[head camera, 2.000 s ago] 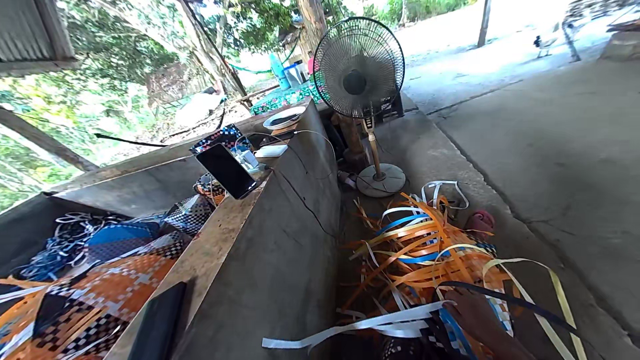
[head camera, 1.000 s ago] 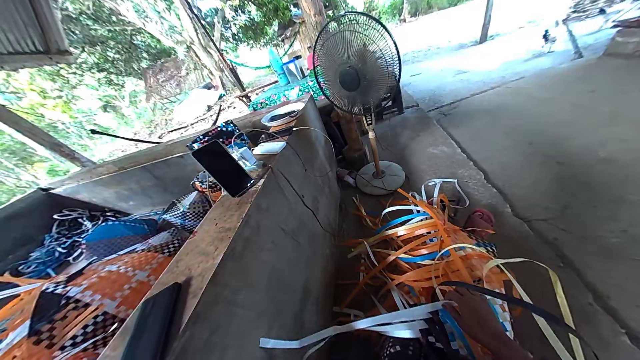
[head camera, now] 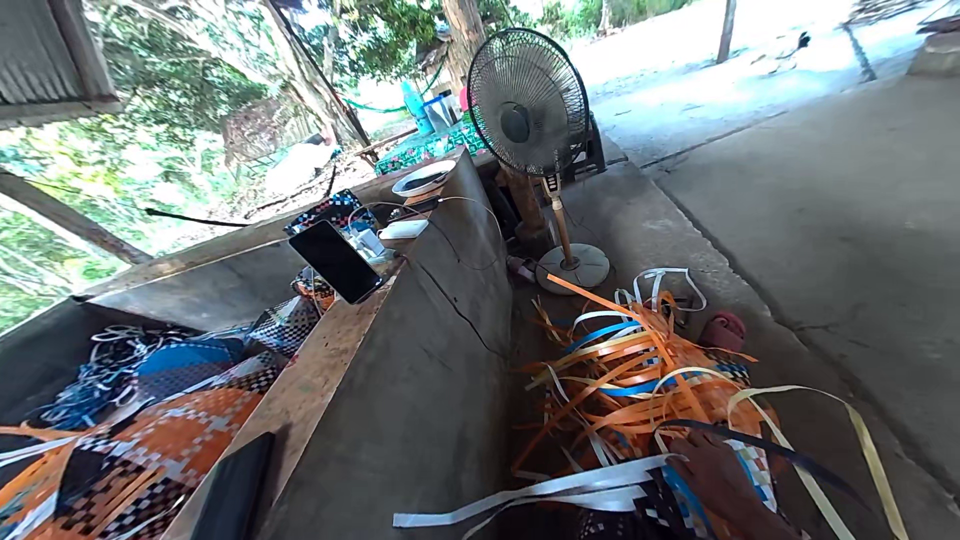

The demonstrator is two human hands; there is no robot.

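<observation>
What looks like my right hand point(head camera: 709, 465) lies at the lower right on a woven piece of orange, white, blue and black plastic strips point(head camera: 739, 405). Its fingers are dark and blurred, and I cannot tell whether they grip a strip. Long loose orange, blue, white and cream strips point(head camera: 637, 352) fan out above it. Flat white strips point(head camera: 540, 499) stick out to the left, beside the black weave. A black strip point(head camera: 772, 446) arches over the hand's upper side. My left hand is not in view.
A concrete low wall point(head camera: 427, 375) runs along the left, bearing a smartphone point(head camera: 335, 261), a white plate point(head camera: 424, 178) and a black case-like object point(head camera: 234, 487). Beyond it lie woven pieces point(head camera: 187, 431). A pedestal fan point(head camera: 529, 101) stands ahead, near a reddish sandal point(head camera: 722, 332).
</observation>
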